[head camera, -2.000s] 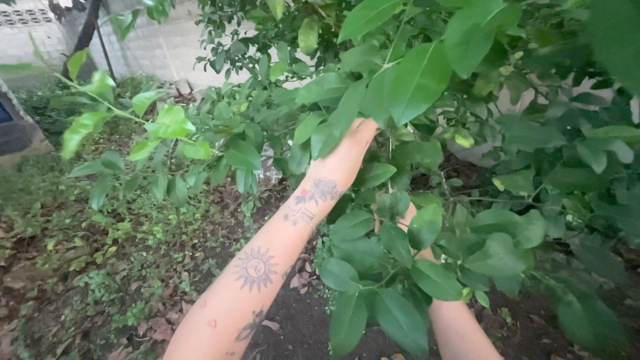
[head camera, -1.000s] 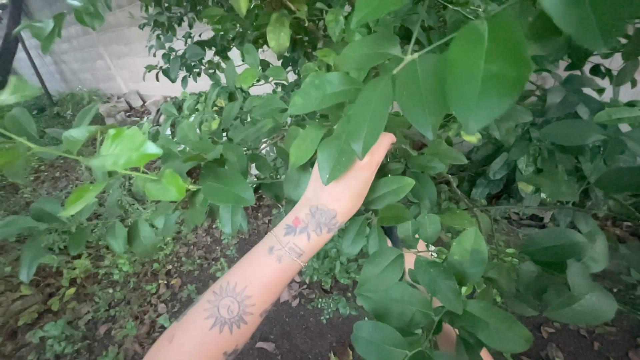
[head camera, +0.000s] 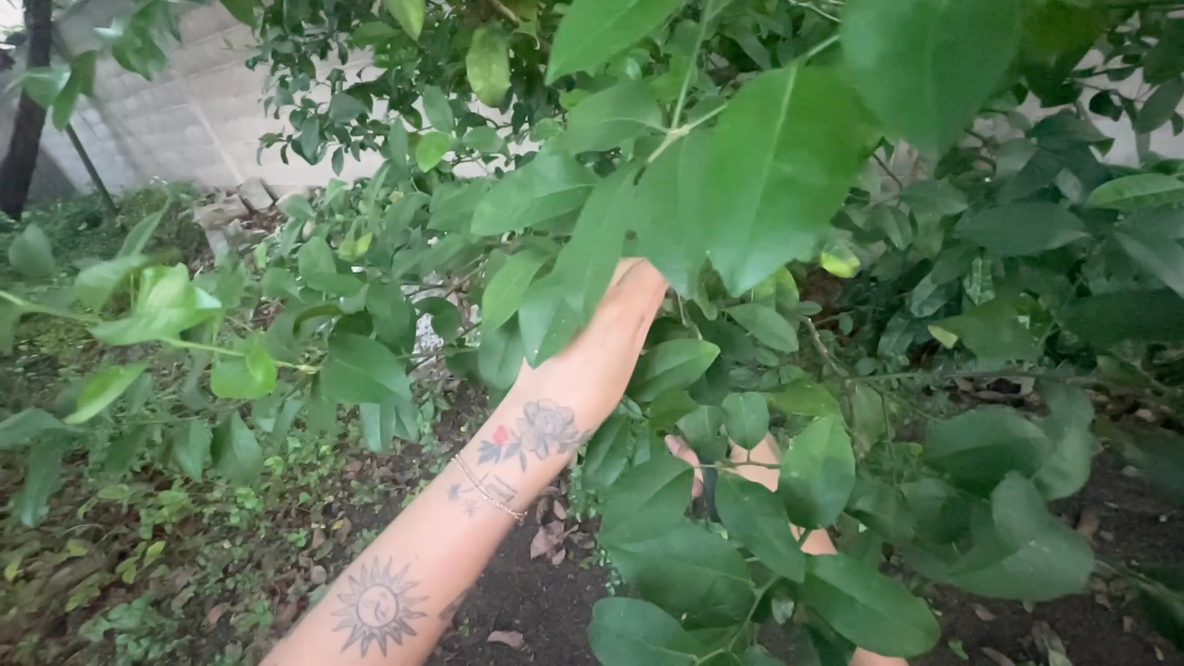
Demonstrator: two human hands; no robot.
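My left hand (head camera: 615, 324) reaches up into a leafy green shrub, its fingers hidden behind large leaves (head camera: 786, 166). Tattoos and a thin bracelet (head camera: 488, 488) show on that forearm. Lower and to the right, my right hand (head camera: 754, 461) is mostly covered by foliage (head camera: 684, 564). A small dark object (head camera: 710, 495) shows beside its fingers; what it is cannot be told. Leaves hide whatever either hand touches.
Leafy branches (head camera: 231, 351) extend across the left side. Behind the shrub stands a pale block wall (head camera: 213, 102), with stones (head camera: 227, 213) near its foot and a dark trunk (head camera: 26, 111) at far left. Fallen leaves (head camera: 550, 539) and low weeds cover parts of the soil.
My left hand stays raised among the leaves. My right forearm, plainly seen two seconds ago, is now mostly hidden by foliage. The view has shifted closer to the leaves.
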